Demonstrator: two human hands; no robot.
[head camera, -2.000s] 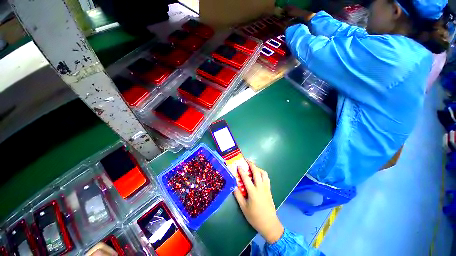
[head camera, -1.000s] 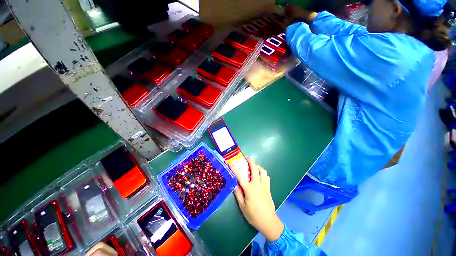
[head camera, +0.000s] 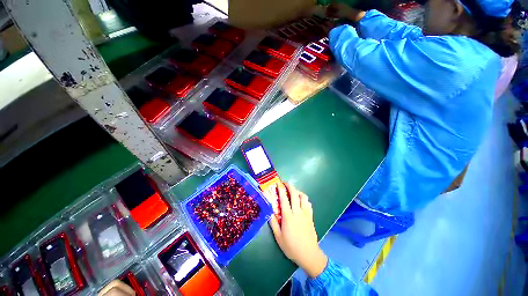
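Observation:
An opened red flip phone lies beside the blue bin, its screen lit white and its lower half partly under my right hand. My right fingers rest over the keypad; the phone's far end is uncovered. The blue parts bin holds a heap of tiny dark-red parts. My left hand is cut off by the bottom edge, over the near phone tray; only a small part of it shows, near a red phone. The near tray holds several red-and-black phones and one pocket without a phone.
Stacked filled trays of red-and-black phones stand beyond the chipped metal post. A worker in a blue smock sits at the green bench, arms over red phone housings. A blue stool stands below.
The fingers of my right hand have shifted slightly over the keypad. The opened phone stays in nearly the same place. The visible part of my left hand has barely moved.

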